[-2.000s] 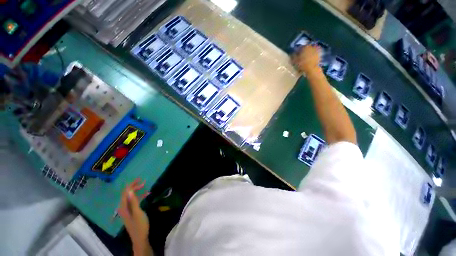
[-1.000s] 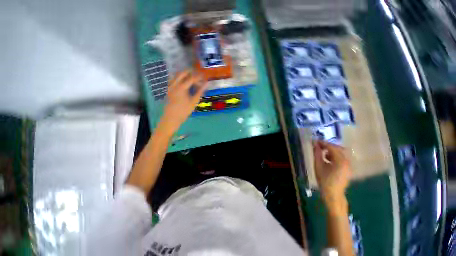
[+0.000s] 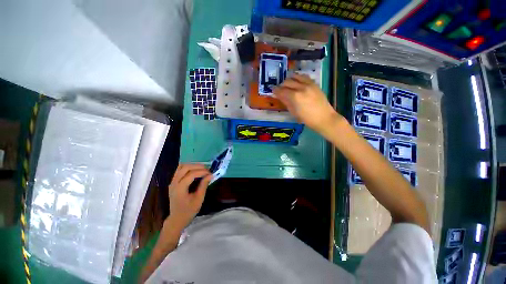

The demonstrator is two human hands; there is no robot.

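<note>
One phone housing (image 3: pixel 272 69) lies in the orange fixture nest (image 3: pixel 268 103) under the press. My right hand (image 3: pixel 302 99) is at its lower right edge, fingertips on or just above it; whether it grips is unclear. My left hand (image 3: pixel 187 190) holds a second housing (image 3: pixel 221 163), tilted, between thumb and fingers, left of and below the start panel (image 3: pixel 265 134). The perforated silver plate (image 3: pixel 226 83) surrounds the nest.
An adhesive pad sheet (image 3: pixel 203 93) lies left of the plate. A blister tray (image 3: pixel 368 219) with several housings is at right, partly behind my right arm. Bagged sheets (image 3: pixel 83 183) are at left. A press control box (image 3: pixel 444 22) is overhead. Loose housings (image 3: pixel 455 238) lie at far right.
My right hand has moved from the tray to the nest. My left hand has moved down from the nest and now holds a housing. The view has shifted.
</note>
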